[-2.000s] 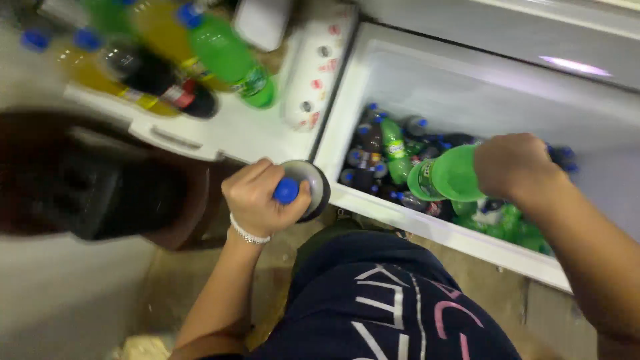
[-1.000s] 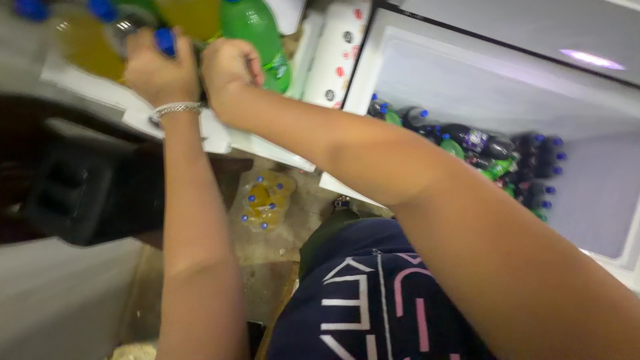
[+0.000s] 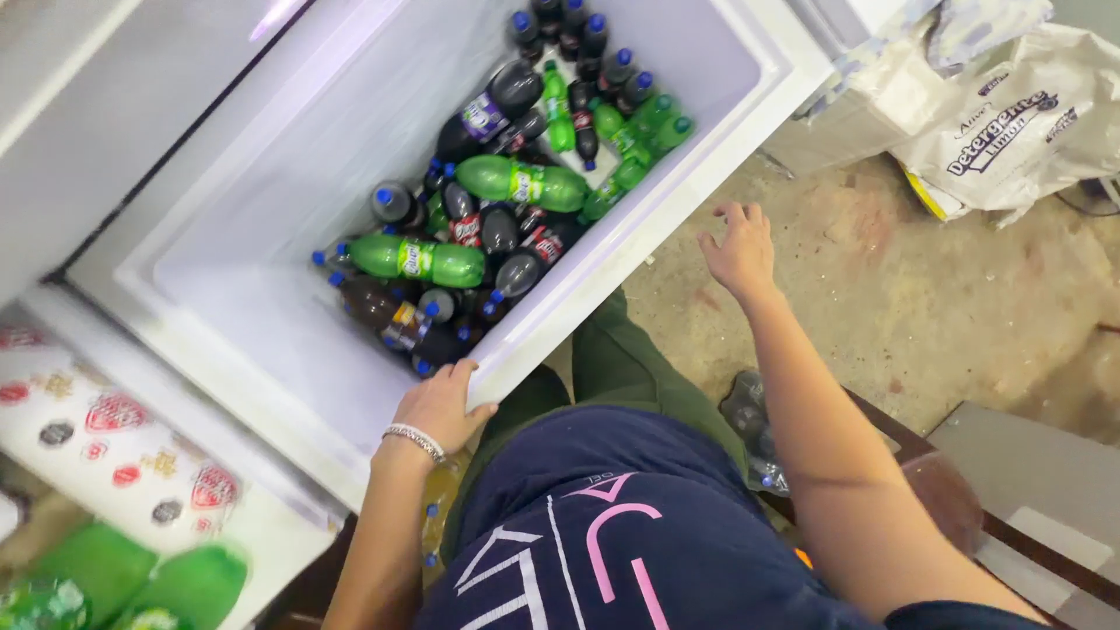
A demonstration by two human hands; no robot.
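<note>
My left hand (image 3: 437,407), with a beaded bracelet at the wrist, rests on the front rim of a white chest freezer (image 3: 604,262); it holds no bottle. Out over the floor, right of the freezer, my right hand (image 3: 742,249) is empty with its fingers apart. Inside the freezer lie and stand several plastic soda bottles: two large green bottles (image 3: 416,261) on their sides, a dark bottle with a purple label (image 3: 490,109), a brown bottle (image 3: 376,306), and smaller dark and green ones toward the far right corner. Most caps are blue.
Large green bottles (image 3: 184,586) stand at the lower left beside a patterned white surface (image 3: 131,437). A white detergent sack (image 3: 1015,122) sits at the upper right. On the floor are a pack of dark bottles (image 3: 752,420) by my leg and yellow bottles (image 3: 442,503).
The view has swung to the right, over the freezer. My hands have left the bottles on the left surface; the left is now on the freezer rim, the right out over the floor.
</note>
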